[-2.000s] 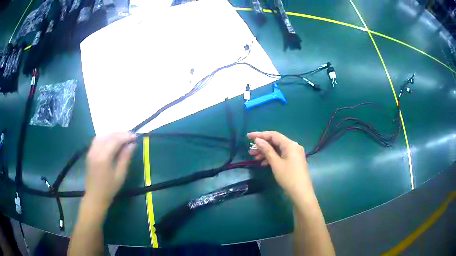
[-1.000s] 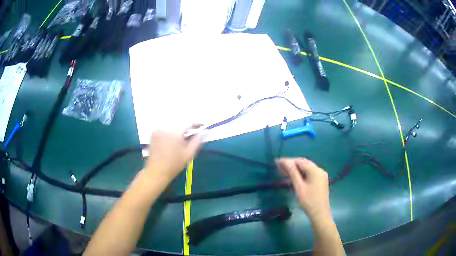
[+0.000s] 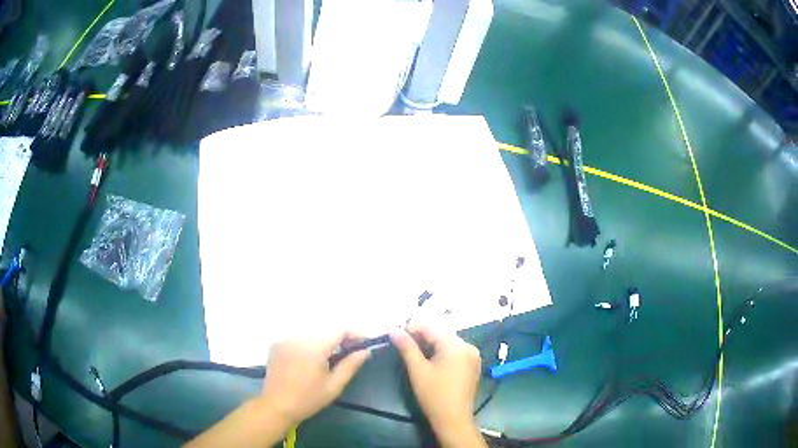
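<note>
My left hand (image 3: 306, 381) and my right hand (image 3: 437, 376) are close together at the sheet's front edge. Between their fingertips they hold a dark harness branch (image 3: 374, 344); its fine detail is too blurred to tell. The black harness trunk (image 3: 54, 302) runs down the left and bends towards my hands. Loose dark wires (image 3: 669, 398) fan out at the right. A blue plastic tool (image 3: 525, 362) lies right of my right hand. Small dark pieces and connectors (image 3: 634, 304) lie on and beside the large white sheet (image 3: 367, 210).
Film-banded black tubing bundles (image 3: 175, 96) are piled at back left; two more bundles (image 3: 579, 188) lie at back right. A clear bag (image 3: 136, 245) lies left of the sheet. Grey stand legs (image 3: 442, 52) stand at the back. The green table (image 3: 630, 157) has yellow lines.
My right hand has moved left beside my left hand and now grips the branch too. The view has shifted; the tubing piece at the front edge is out of view.
</note>
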